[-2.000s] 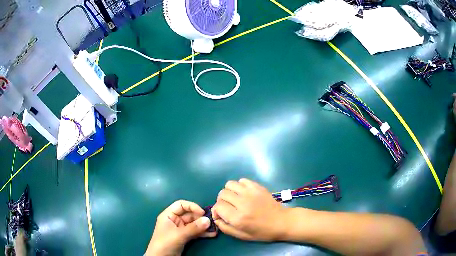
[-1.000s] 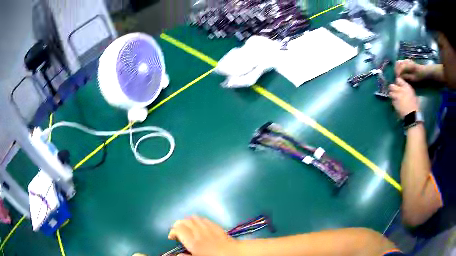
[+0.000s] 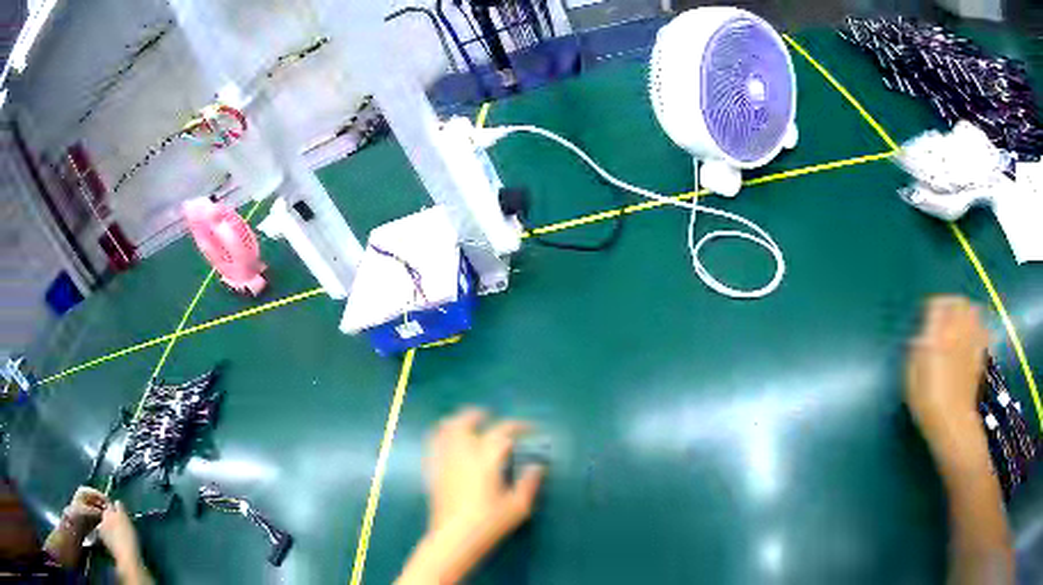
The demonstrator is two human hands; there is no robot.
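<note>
My left hand (image 3: 475,486) is blurred over the green mat at the lower middle, fingers spread and curved. A small dark patch shows between its thumb and forefinger; I cannot tell whether it is a held part. My right hand (image 3: 949,366) is blurred at the right, beside the wire harnesses (image 3: 1009,429) near the yellow line. These harnesses have white bands, and my hand and wrist hide part of them. I cannot tell whether my right hand holds anything.
A white fan (image 3: 732,97) and its coiled cord stand at the back. A blue box (image 3: 423,320) sits by the white uprights. A pink fan (image 3: 227,246) and a dark harness heap (image 3: 169,425) are left, near another person's hands. Plastic bags (image 3: 952,169) and a large heap (image 3: 949,74) lie top right.
The view has turned left. My hands are now far apart; my right hand has moved to the harnesses by the yellow line. The harness that was by my hands no longer shows separately.
</note>
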